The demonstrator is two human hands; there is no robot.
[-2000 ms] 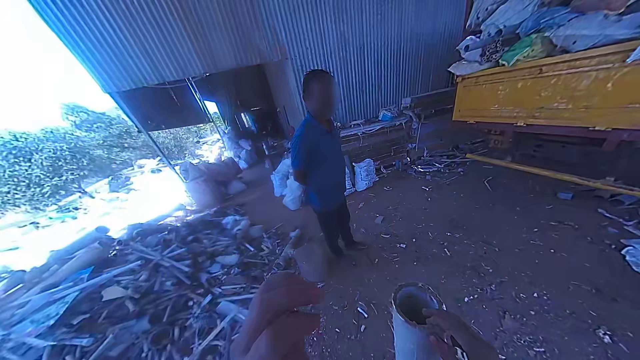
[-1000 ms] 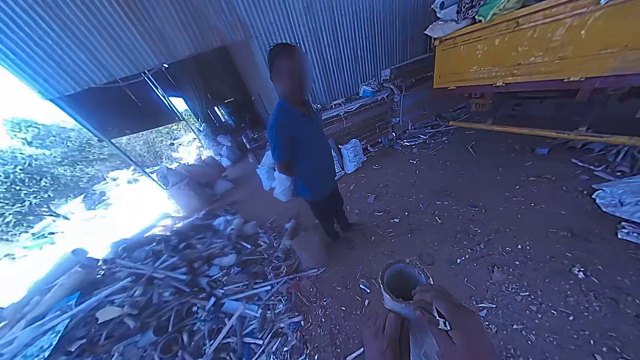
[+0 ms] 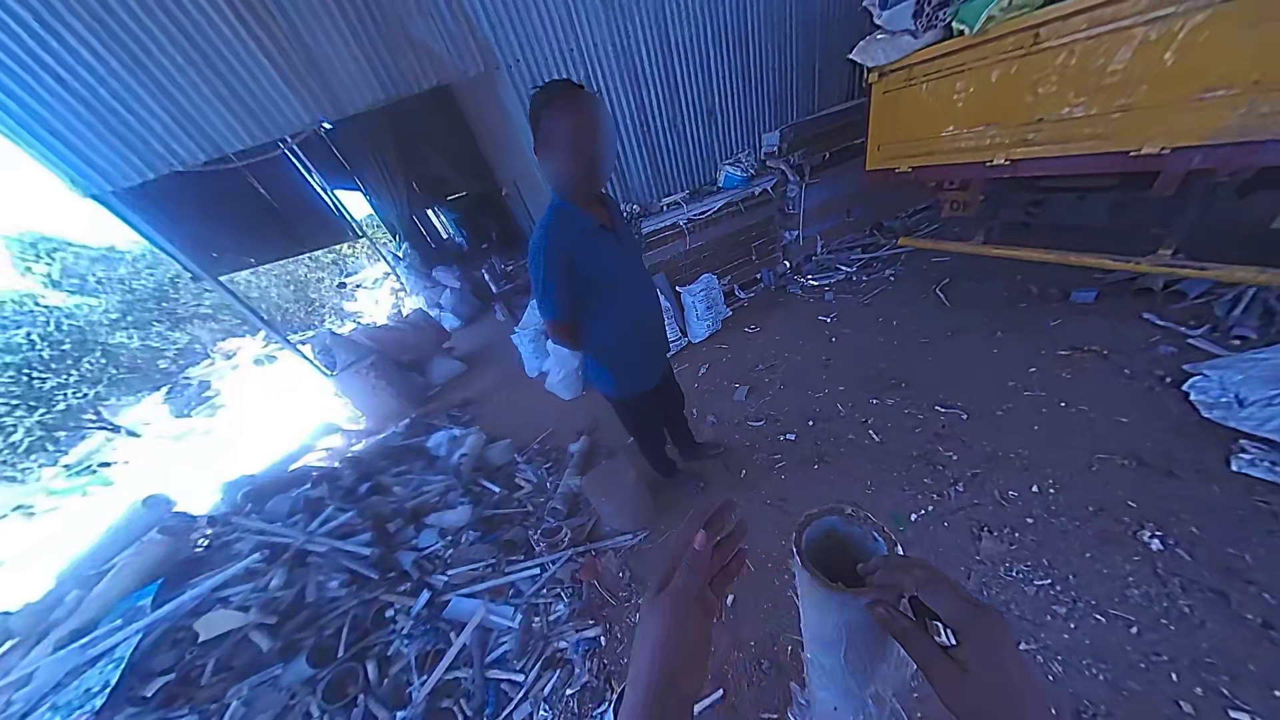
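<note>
A wide, pale pipe (image 3: 850,640) stands with its open, rough-rimmed end facing up at the lower middle right. My right hand (image 3: 935,625) grips its rim, the thumb and fingers on the right side of the wall; a small dark object with a shiny metal part shows at that hand, too small to name. My left hand (image 3: 695,595) is raised just left of the pipe, apart from it, with its fingers extended and nothing in it. The pipe's lower end is out of view.
A person in a blue shirt (image 3: 605,300) stands ahead. A heap of pipe scrap (image 3: 400,600) covers the ground at left. White sacks (image 3: 703,307) lean by a low wall; a yellow truck bed (image 3: 1060,90) is at upper right, above a yellow bar (image 3: 1090,262).
My left hand was close against the pipe beside my right hand one second ago; now it is off to the left, apart from it. My right hand remains at the rim.
</note>
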